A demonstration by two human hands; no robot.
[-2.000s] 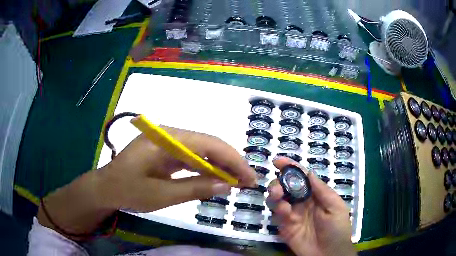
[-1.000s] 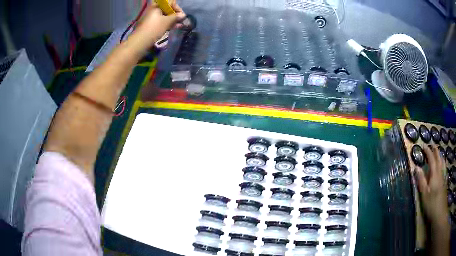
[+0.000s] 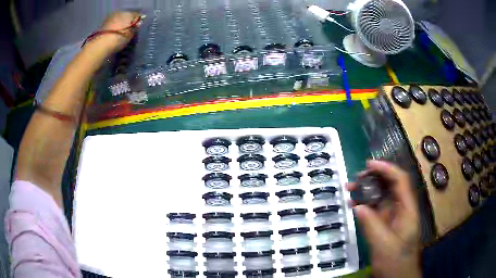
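Observation:
My left hand point(image 3: 121, 28) is far out at the top left, at the clear sorting tray's upper left end. Red and black leads cross it, and a small yellow bit of the test probe shows at its fingertips; the rest is hidden. My right hand point(image 3: 392, 217) holds a dark speaker driver point(image 3: 370, 191) in its fingertips, between the white packing tray and the brown board. The white packing tray point(image 3: 130, 201) holds rows of drivers standing on edge at its right side. The cardboard sheet point(image 3: 405, 117) carries rows of dark discs.
The clear sorting tray point(image 3: 185, 76) lies at the back with several discs and white labels. A white fan point(image 3: 383, 26) stands at the back right. Dark stacked trays point(image 3: 389, 141) show beneath the cardboard. A blue stick point(image 3: 345, 76) is behind them.
My right hand has moved left from the cardboard sheet with a driver, leaving a bare patch there. My left hand stays far out at the back left. The view has shifted right.

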